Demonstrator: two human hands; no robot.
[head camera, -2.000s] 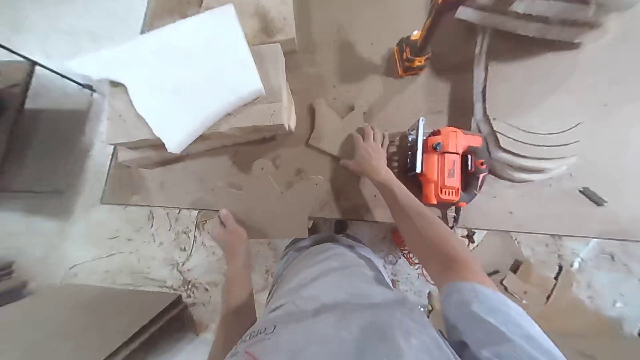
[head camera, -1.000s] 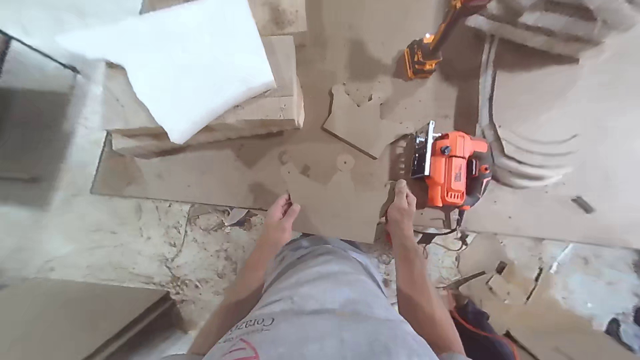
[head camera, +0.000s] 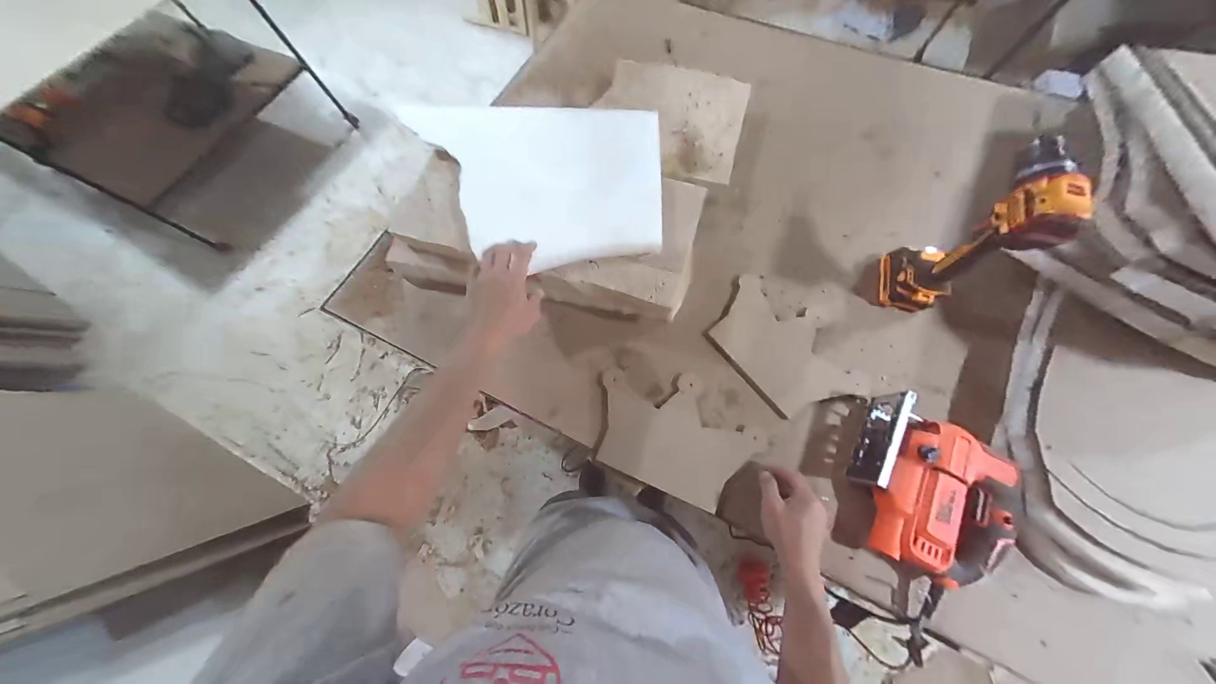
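Note:
My left hand (head camera: 508, 290) rests with its fingers on the lower edge of a white sheet (head camera: 570, 185), which lies over stacked board blocks (head camera: 617, 285); whether it grips the sheet is not clear. Beside the near table edge, my right hand (head camera: 796, 513) is next to a crown-shaped board cutout (head camera: 665, 437), its fingers loosely bent and seemingly empty. A second notched board piece (head camera: 769, 347) lies just beyond that cutout. To the right of my right hand, an orange jigsaw (head camera: 936, 503) lies on its side, its metal base plate facing left.
A yellow and black cordless power tool (head camera: 988, 228) lies at the back right, near stacked curved board strips (head camera: 1140, 190). Large board sheets (head camera: 133, 494) are stacked at the lower left. A cable (head camera: 917, 636) hangs by the table's near edge. Scraps litter the floor.
My left hand has moved from the near cutout's left side up to the white sheet. My right hand remains near the table edge by the jigsaw. The view has shifted left.

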